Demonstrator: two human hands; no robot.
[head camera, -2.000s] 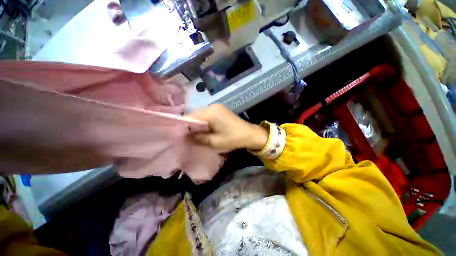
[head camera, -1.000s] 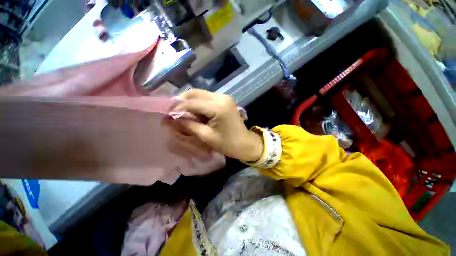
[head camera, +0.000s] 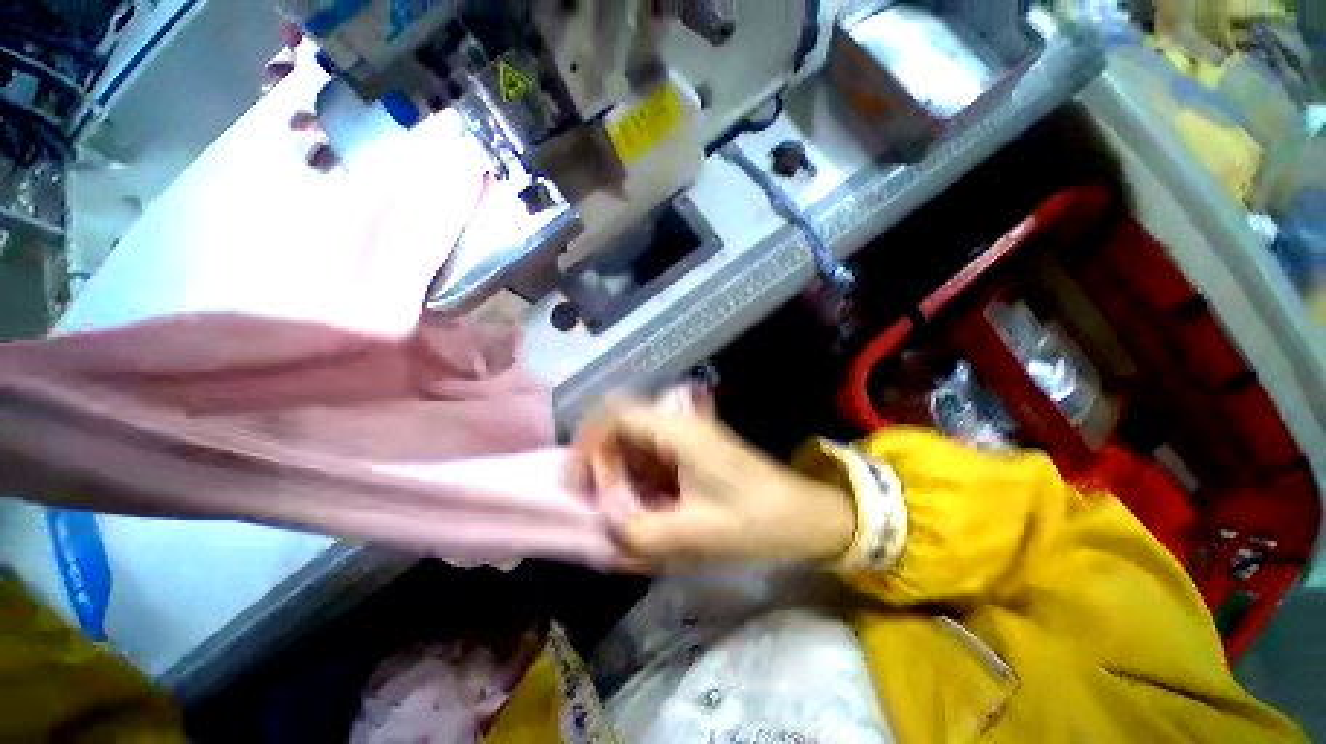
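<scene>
A pink fabric piece (head camera: 276, 422) stretches from the left edge of the view to my right hand. Part of it runs up over the white table to the needle area (head camera: 521, 182) of the overlock machine (head camera: 596, 87), beside the shiny cloth plate (head camera: 509, 262). My right hand (head camera: 698, 487) is bare, a little blurred, and pinches the fabric's right end in front of the table edge. My left hand is out of the picture; only a yellow sleeve (head camera: 73, 669) shows at the lower left. More crumpled pink fabric (head camera: 436, 690) lies on my lap.
A dark opening (head camera: 655, 262) is in the table beside the machine. A metal tray (head camera: 916, 73) is right of it. A twisted grey-blue cord (head camera: 793, 218) hangs over the edge. A red crate (head camera: 1076, 422) stands below at right, a blue strip (head camera: 80, 567) is at left.
My right hand has moved right and down with the fabric's end, and the cloth is drawn into a narrower band. The view has shifted, showing more of the machine head.
</scene>
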